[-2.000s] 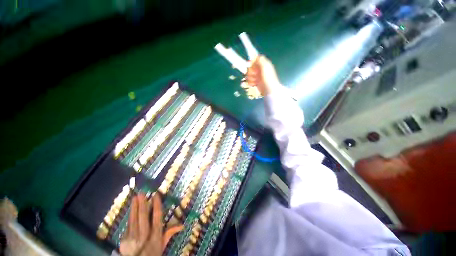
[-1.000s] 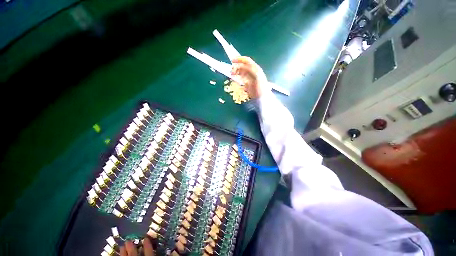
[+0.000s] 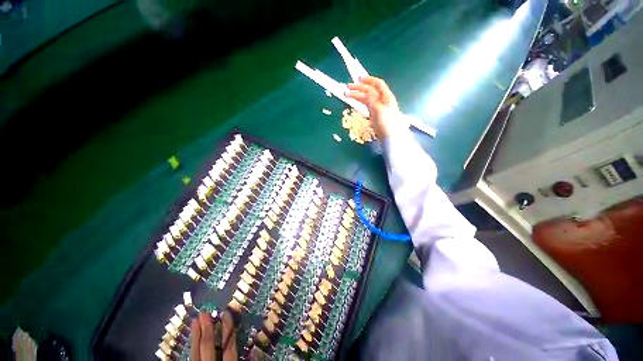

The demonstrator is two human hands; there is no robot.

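Observation:
A black tray (image 3: 120, 314) holds slanting rows of narrow green circuit boards (image 3: 236, 204). Thin dark stems with white tips (image 3: 211, 173) stand on the left rows, and stems with tan tips (image 3: 285, 282) on the right rows. My left hand (image 3: 213, 338) is cut off by the bottom edge; its fingers are at a short row in the tray's lower part, and what they touch is hidden. My right hand (image 3: 376, 102) is at white strips (image 3: 321, 79) forming a V, beside a heap of small tan bits (image 3: 358, 127). I cannot tell whether it grips anything.
A blue coiled cord (image 3: 366, 218) runs over the tray's right corner to my right sleeve. A grey knobbed instrument box (image 3: 564, 134) stands at right. Small yellow-green bits (image 3: 173, 163) lie left of the tray on the green mat. A tan ribbed piece (image 3: 25, 345) shows at bottom left.
The view has shifted, so the tray sits further right and higher than a second ago. My right hand's fingers look looser and more spread. More of my left fingers shows.

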